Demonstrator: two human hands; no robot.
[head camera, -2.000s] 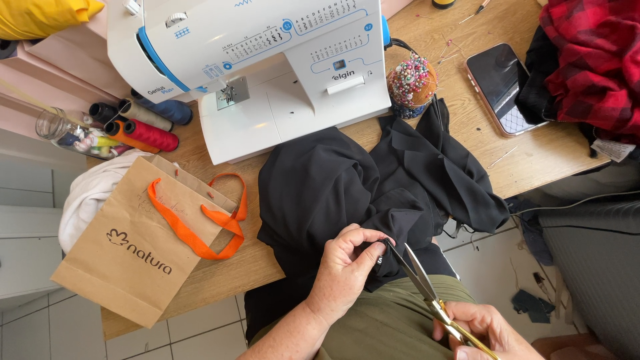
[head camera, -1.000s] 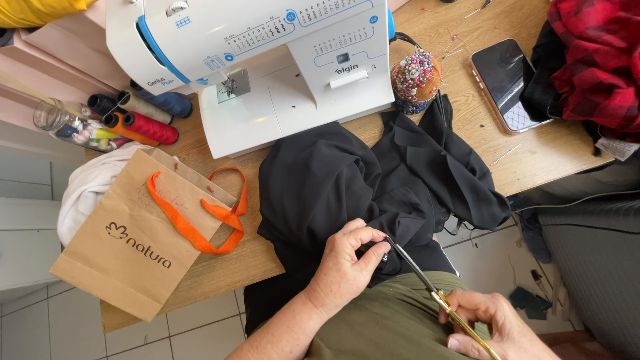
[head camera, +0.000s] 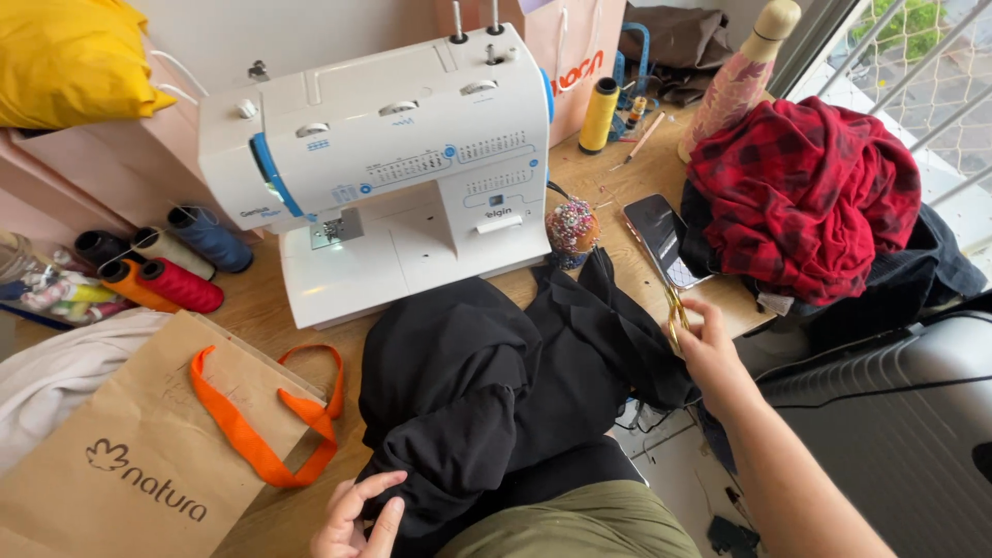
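Note:
Black fabric (head camera: 457, 364) lies bunched over the table's front edge and across my lap. At its lower left edge is my left hand (head camera: 363, 515), thumb and fingers apart, with nothing seen between them; part of the hand is cut off by the frame. My right hand (head camera: 701, 341) holds gold-handled scissors (head camera: 677, 308) by the handles, at the right end of the fabric. Their blades point toward the smartphone (head camera: 660, 236) and are hard to make out against it. Behind the fabric stands a white sewing machine (head camera: 403, 170).
A pin-filled pincushion (head camera: 572, 229) sits right of the machine. Thread spools (head camera: 182, 284) and a brown paper bag (head camera: 147, 434) with orange handles are at left. Red-and-black checked fabric (head camera: 806, 201), a patterned bottle (head camera: 728, 85) and a yellow spool (head camera: 598, 116) are at right.
My right hand has carried the scissors from beside my left hand, over my lap, out to the phone. My left hand has moved lower left and its fingers have parted. The view has tilted up.

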